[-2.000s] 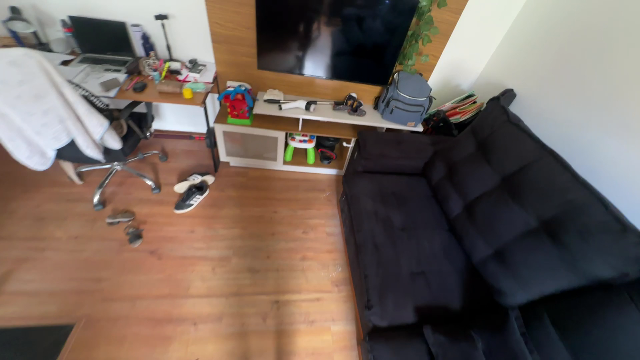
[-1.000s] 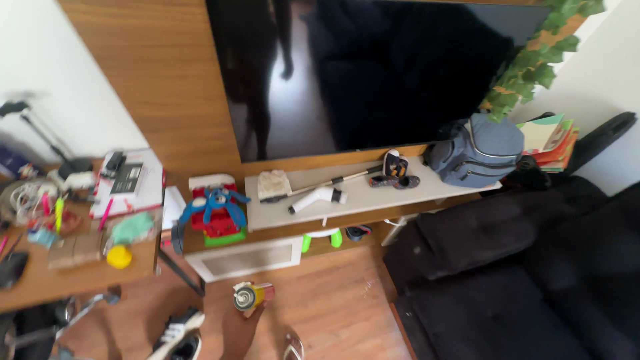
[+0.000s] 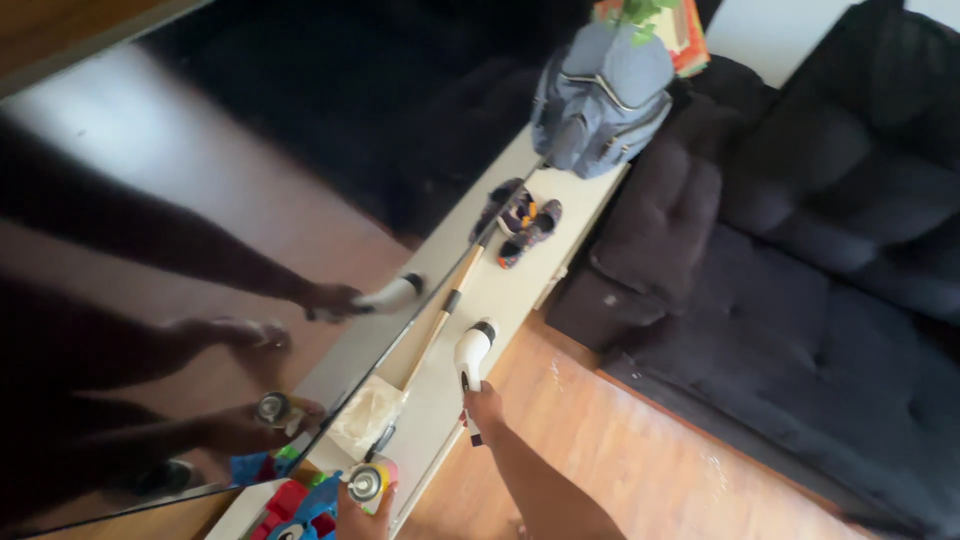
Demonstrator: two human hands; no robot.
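Note:
My right hand (image 3: 484, 409) grips the handle of a white handheld device with a black end (image 3: 473, 346), held over the front edge of the white TV console (image 3: 517, 296). At the bottom, my left hand (image 3: 365, 517) is closed around a spray can (image 3: 367, 481) with a yellow and pink side, seen from its top. Behind the device, a pole (image 3: 431, 349) lies along the console. A translucent plastic bag (image 3: 367, 412) in a box and a small black object (image 3: 380, 442) are near the can.
Small patterned shoes (image 3: 529, 232) and a blue-grey backpack (image 3: 600, 101) stand farther along the console. A large television (image 3: 315, 150) rises at its left, reflecting the arms. Blue and red toys (image 3: 311, 510) sit at the bottom. A dark sofa (image 3: 780, 315) is at the right, beside the wooden floor (image 3: 645, 435).
The white device, lying on the console one second ago, is now in my right hand. My left hand and the can are now beside the console. The view has turned and come closer.

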